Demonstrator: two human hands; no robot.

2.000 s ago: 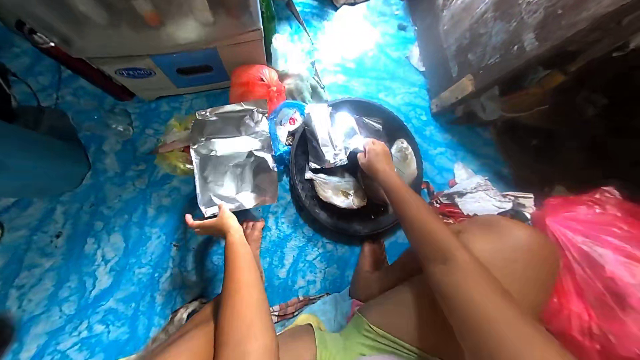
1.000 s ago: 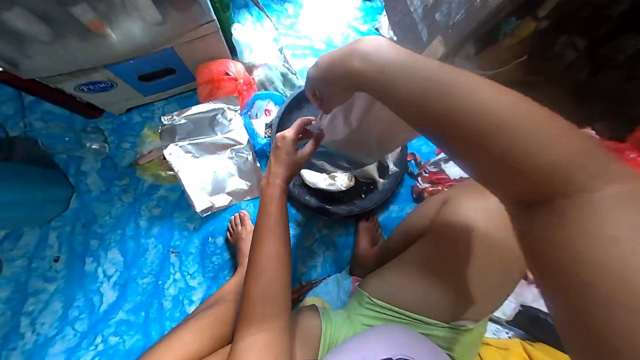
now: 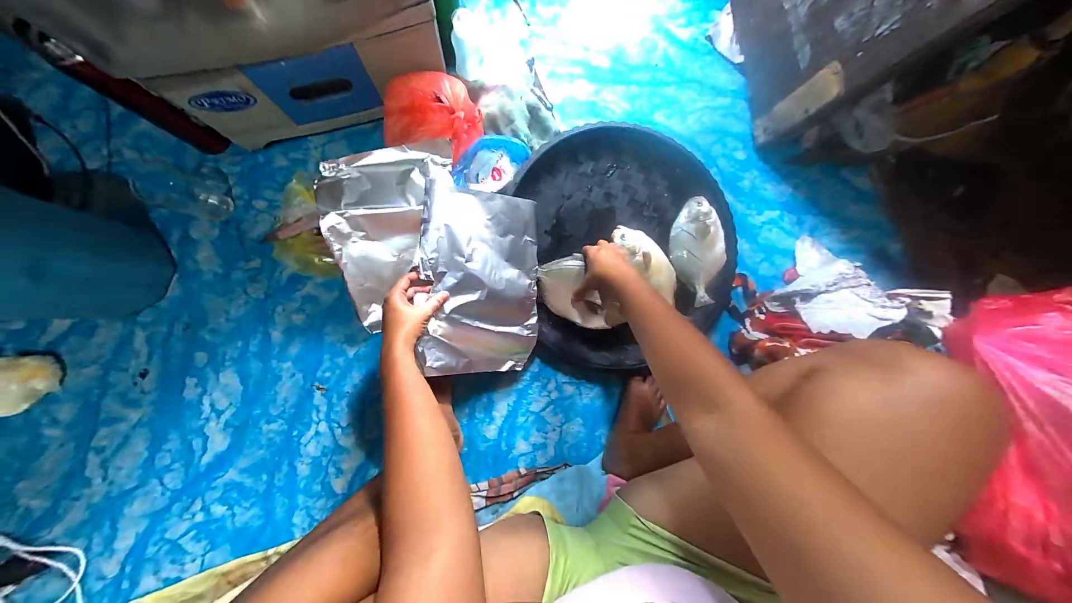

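Observation:
My left hand (image 3: 412,311) pinches the left edge of a sheet of aluminium foil (image 3: 481,276), whose right edge overlaps the rim of a round black basin (image 3: 620,159). Another foil sheet (image 3: 368,234) lies partly beneath it on the left. Inside the basin my right hand (image 3: 610,280) is on a flat silvery fish (image 3: 569,289), fingers curled down at its head end. A second fish (image 3: 649,255) lies just behind that hand, and a third fish (image 3: 699,243) rests near the basin's right wall, untouched.
A red plastic bag (image 3: 431,109) and a blue-rimmed container (image 3: 492,163) stand behind the foil. A cardboard box (image 3: 293,92) is at the back left, a blue container (image 3: 75,251) at the left. A pink plastic bag (image 3: 1026,419) lies right of my knee.
My hands were together above the basin one second ago. Now they are apart, the left at a foil sheet beside the basin, the right down at a fish.

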